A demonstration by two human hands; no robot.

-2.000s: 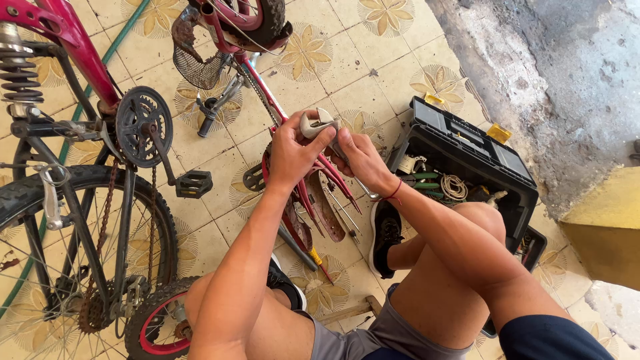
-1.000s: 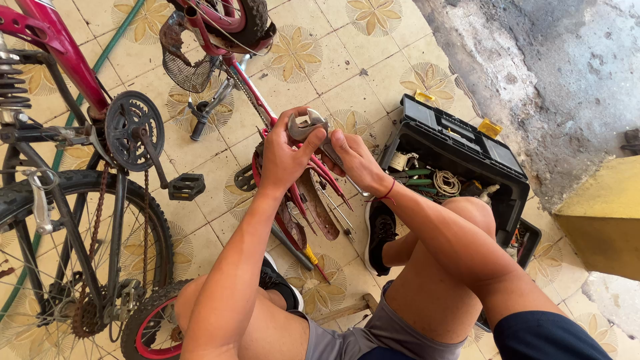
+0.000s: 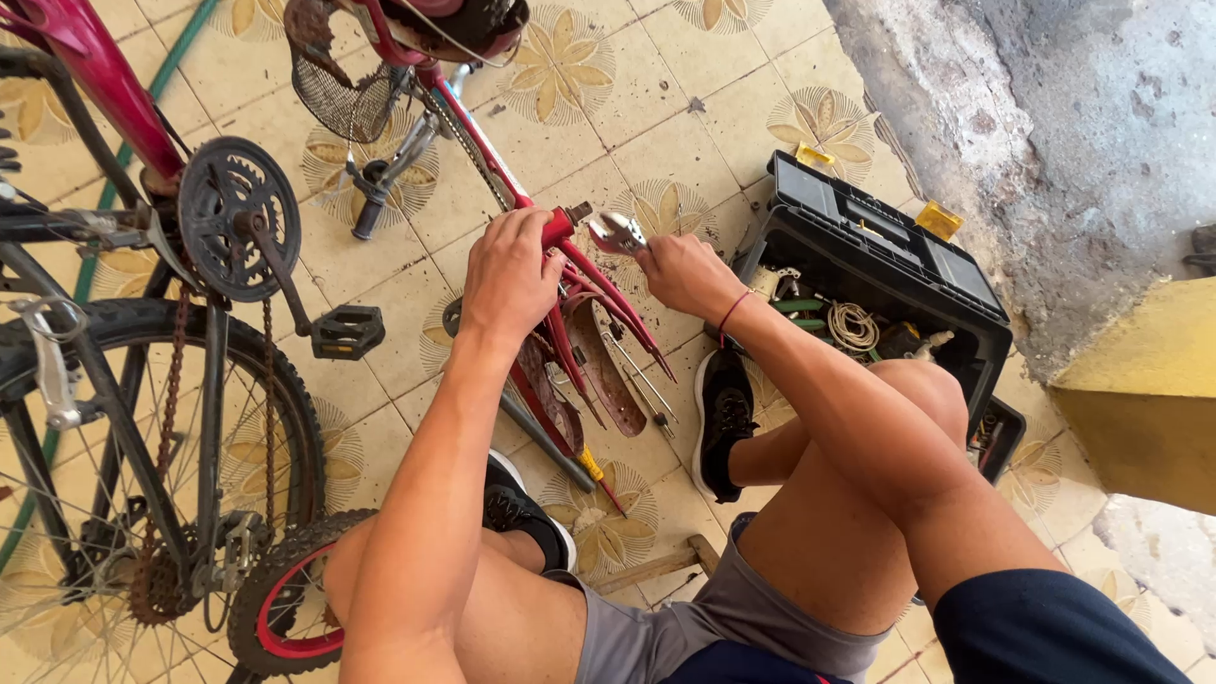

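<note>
A small red bicycle frame (image 3: 494, 166) stands between my legs and the tiles beyond. My left hand (image 3: 513, 275) grips it at the bottom bracket shell (image 3: 560, 226), from whose end a rusty axle (image 3: 580, 211) sticks out. In my right hand (image 3: 689, 275) is an adjustable wrench (image 3: 616, 233); its jaws are just right of the axle, apart from it. Below my hands are the frame's red stays (image 3: 622, 309) and a rusty mudguard (image 3: 608, 370). A screwdriver with a yellow handle (image 3: 591, 464) lies near my shoe.
A larger bicycle with a black chainring (image 3: 239, 218) and a pedal (image 3: 348, 332) stands at the left. A small red-rimmed wheel (image 3: 285, 646) is by my knee. On the right, an open black toolbox (image 3: 883, 256) holds tools and cord. A green hose (image 3: 123, 161) runs behind the larger bicycle.
My hands have moved apart. The wrench is now clear of the axle end, and my left hand has come onto the bottom bracket shell.
</note>
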